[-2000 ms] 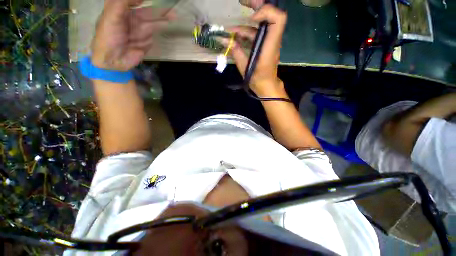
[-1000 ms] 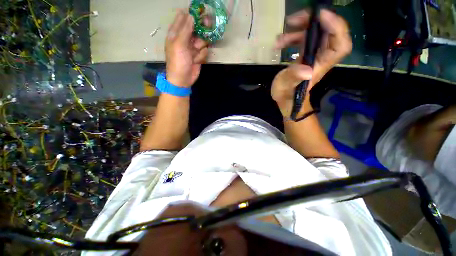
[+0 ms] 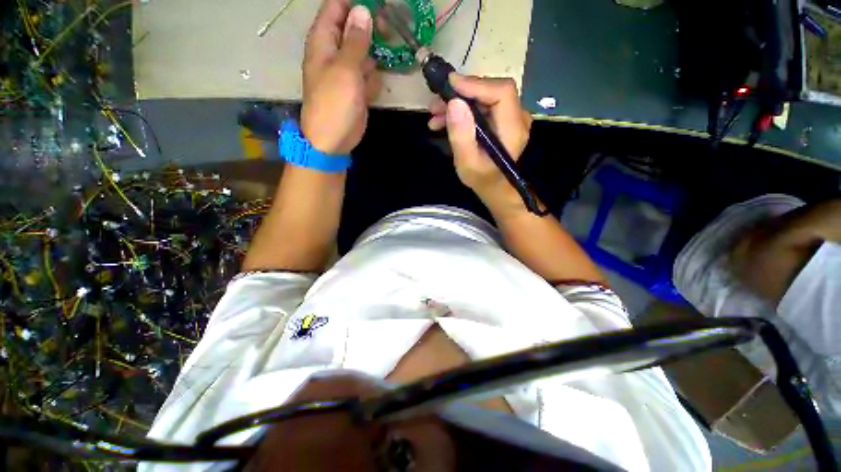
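Observation:
My left hand (image 3: 337,83) holds a green ring circuit board (image 3: 398,55) by its left side, near the top edge of the picture, which cuts the board off. Its flat green face shows, with a central hole. Red and black wire leads (image 3: 472,32) run off beside it. My right hand (image 3: 484,129) grips a black soldering iron (image 3: 489,138) like a pen. The iron's metal tip end reaches over the ring; whether it touches the board cannot be told. A blue wristband (image 3: 312,150) is on my left wrist.
A beige work board (image 3: 221,55) lies under my hands. A pile of wired boards (image 3: 83,286) fills the left side. At right are a black box with a red light (image 3: 742,91), a blue stool (image 3: 636,217), a cardboard box (image 3: 752,415) and another person's arm (image 3: 784,244).
Two seconds ago a yellow wire and white plug hung by my right hand. My left hand then took hold of the green ring. The iron has since swung left to the ring.

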